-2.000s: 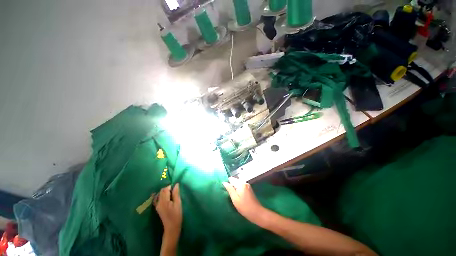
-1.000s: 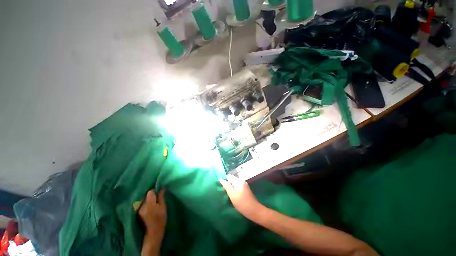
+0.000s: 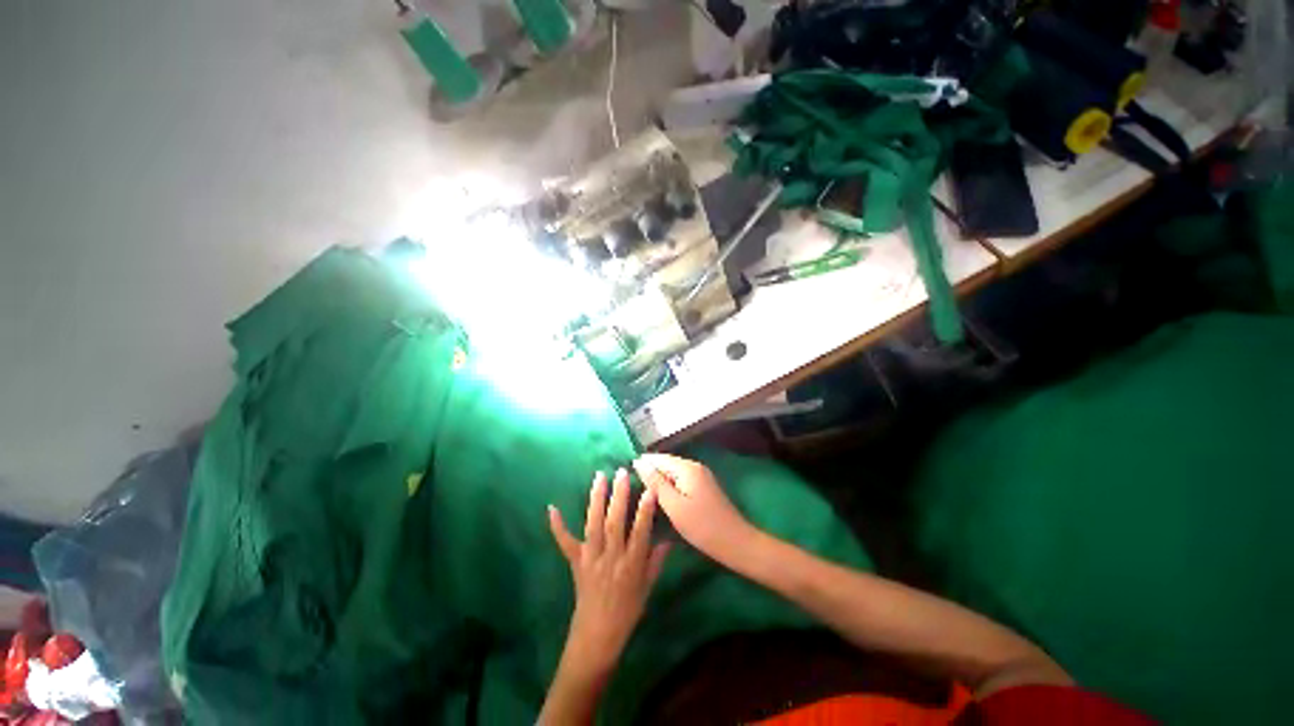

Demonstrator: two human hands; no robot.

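A large green garment piece spreads from the overlock machine down to my lap and joins the green heap at left. White glare hides the needle area. My right hand pinches the green cloth edge just in front of the machine's near end. My left hand lies flat on the cloth with fingers spread, its fingertips close to my right hand. Small yellow marks show on the cloth at left.
Green-handled snips, tangled green strips, a flat black rectangle and dark thread cones lie on the table. A green mound is at right. Green thread spools stand behind. A grey bag is at left.
My left hand has let go of its fold, moved right and spread flat beside my right hand. My right hand still pinches the edge. The view has shifted, and my orange-banded apron shows below.
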